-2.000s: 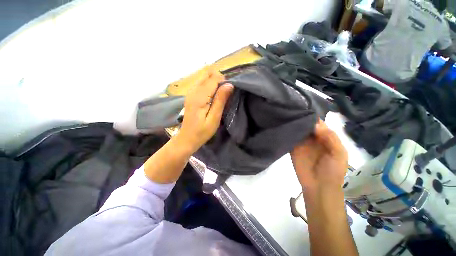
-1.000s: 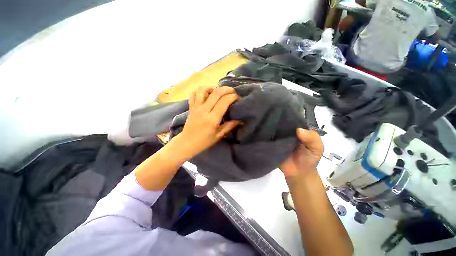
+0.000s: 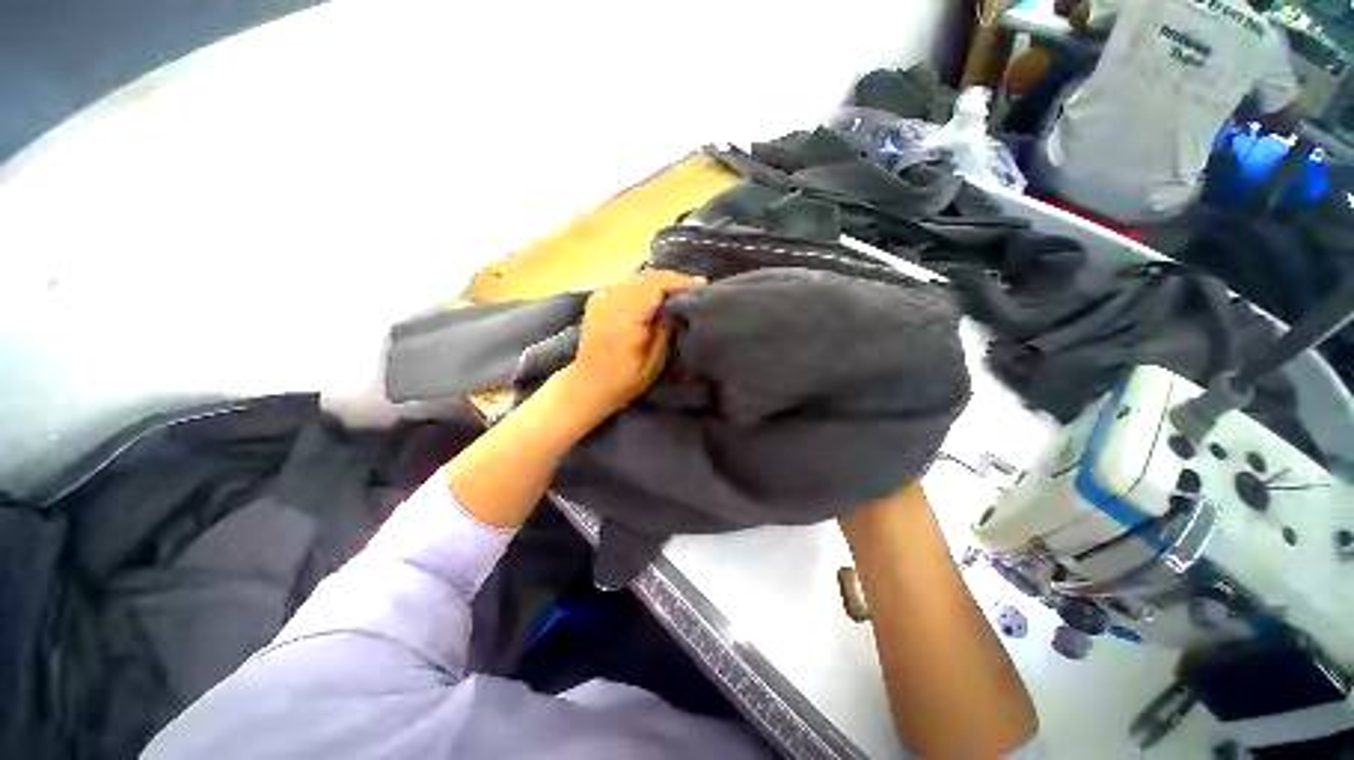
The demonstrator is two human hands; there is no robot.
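Observation:
A dark grey garment (image 3: pixel 824 394) is bunched up in front of me over the table, left of the sewing machine. A pale dashed stitch line shows on a dark band (image 3: pixel 787 253) at its back edge. My left hand (image 3: pixel 631 339) grips the cloth at its left side, fingers curled into it. My right forearm reaches up from below, and my right hand is hidden under or inside the cloth; only the wrist area (image 3: pixel 888 520) shows at its lower edge.
White sewing machine (image 3: pixel 1143 498) with a blue stripe at right. Small snips (image 3: pixel 1163 716) lie by a black box (image 3: pixel 1262 680). Yellow cardboard (image 3: pixel 602 235) lies behind my left hand. Measuring tape (image 3: pixel 713 641) runs along the front edge. Dark cloth (image 3: pixel 178 549) lies at left; a person (image 3: pixel 1166 104) is beyond.
My right hand has gone from the garment's right edge to out of sight under or inside the cloth, which now bulges rightward. My left fingers have closed on the cloth.

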